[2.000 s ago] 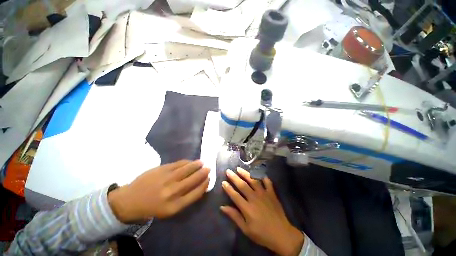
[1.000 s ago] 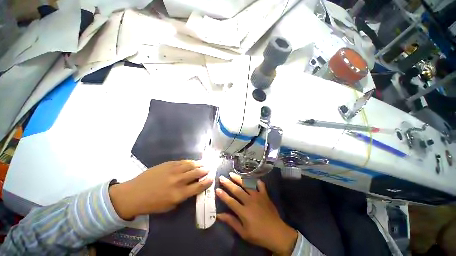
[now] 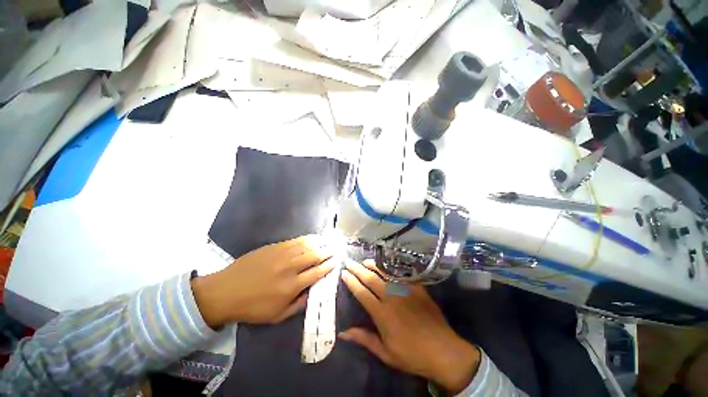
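Note:
A dark garment panel (image 3: 283, 194) lies flat under the needle area of a white sewing machine (image 3: 388, 167). A narrow white template (image 3: 319, 326) with a rounded end lies on the cloth, its upper end lost in lamp glare. My left hand (image 3: 264, 281) lies on the panel, its fingertips at the template's upper part near the presser foot. My right hand (image 3: 407, 329) lies palm down on the cloth right of the template, fingertips just below the needle area. Both hands press flat and grip nothing that shows. Glare hides the needle.
Off-white paper patterns (image 3: 256, 66) are heaped behind the machine, with dark scraps (image 3: 153, 107) among them. A clear pen (image 3: 547, 203), a blue pen (image 3: 613, 233) and a yellow cord (image 3: 596, 209) lie on the machine head. An orange-brown round object (image 3: 556, 101) stands behind.
The template's lower end has come down and now shows below my left fingers, slightly tilted. Both hands have moved closer together at the needle area. The camera view has shifted a little.

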